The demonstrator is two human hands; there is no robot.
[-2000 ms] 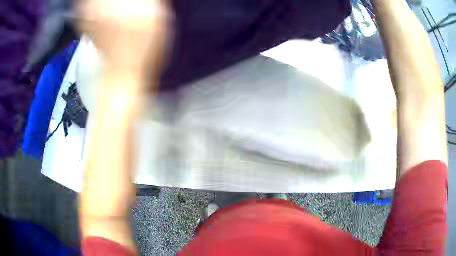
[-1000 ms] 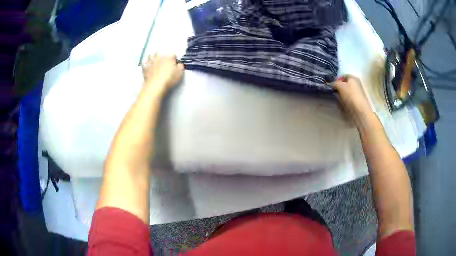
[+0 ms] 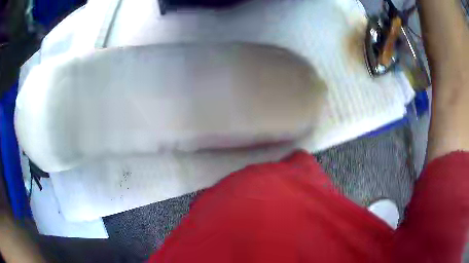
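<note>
The long rounded cream-white pressing pad (image 3: 169, 97) lies bare across the white-covered table, blurred. A strip of dark cloth (image 3: 200, 4) shows at the top edge, mostly cut off. Both of my hands are out of the picture. My right forearm runs up the right edge and is cut off at the top. A blurred part of my left arm shows at the lower left edge. Whether either hand holds anything is hidden.
The steam iron (image 3: 383, 46) with its orange-brown handle stands at the table's right end, with cables behind it. The white table cover (image 3: 355, 102) has faint print. Blue material (image 3: 7, 154) hangs at the left edge. A round white object (image 3: 384, 211) is on the speckled floor.
The plaid garment that both hands held over the pad is gone from it; only dark cloth remains at the top. Both hands have left the picture, and the view has shifted.
</note>
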